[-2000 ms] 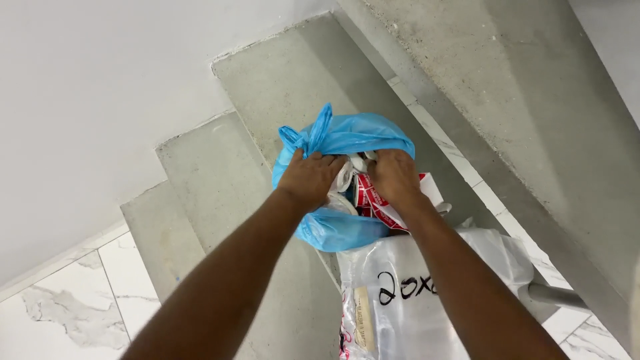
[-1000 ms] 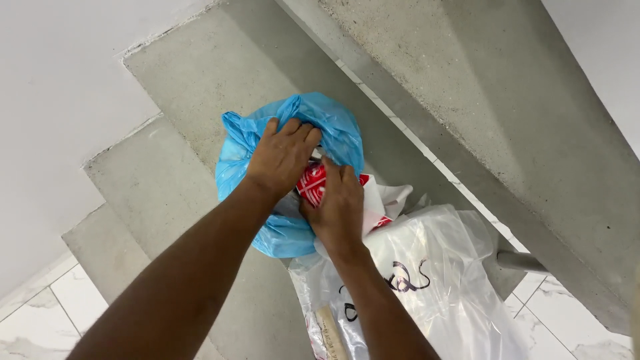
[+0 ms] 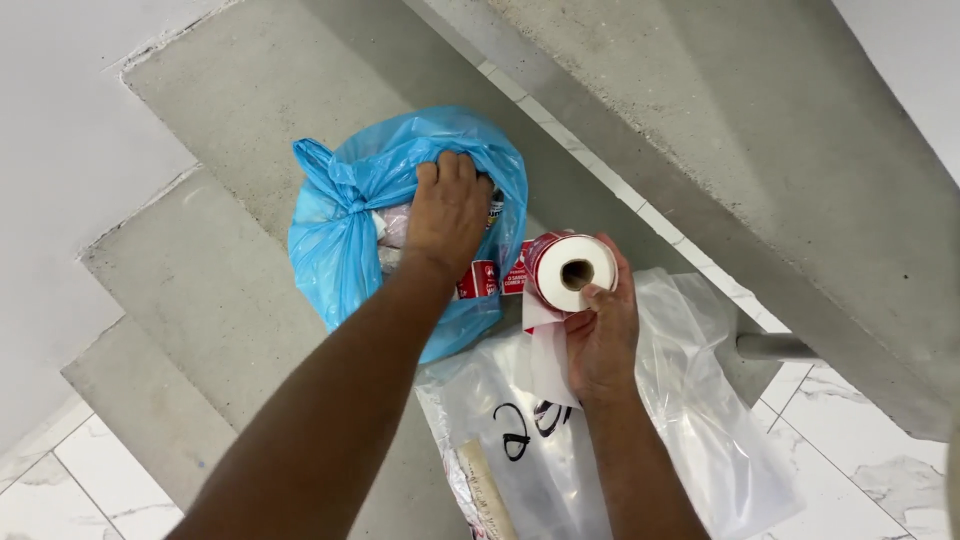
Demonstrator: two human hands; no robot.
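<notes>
A blue plastic bag (image 3: pixel 330 247), knotted at its left side, sits on a concrete stair tread. My left hand (image 3: pixel 450 210) reaches into its opening with the fingertips hidden, so what it touches cannot be told. Beside the bag, my right hand (image 3: pixel 604 322) grips a roll of red and white labels (image 3: pixel 574 274) with its cardboard core facing me. A loose strip of backing (image 3: pixel 551 360) hangs from the roll. Red printed labels (image 3: pixel 480 280) and crumpled clear plastic (image 3: pixel 394 225) show in the bag's mouth. Under my right forearm lies a clear plastic bag (image 3: pixel 690 420) with black handwriting.
Concrete steps (image 3: pixel 202 247) descend at the left along a white wall (image 3: pixel 60 150). A higher concrete slab (image 3: pixel 750 112) crosses the upper right. A metal tube (image 3: pixel 776 346) sticks out near the clear bag. Marble-patterned tiles (image 3: pixel 885 465) lie below at both sides.
My right hand has moved out of the blue bag to the right, and the label roll now shows in it. My left hand is still at the bag's opening.
</notes>
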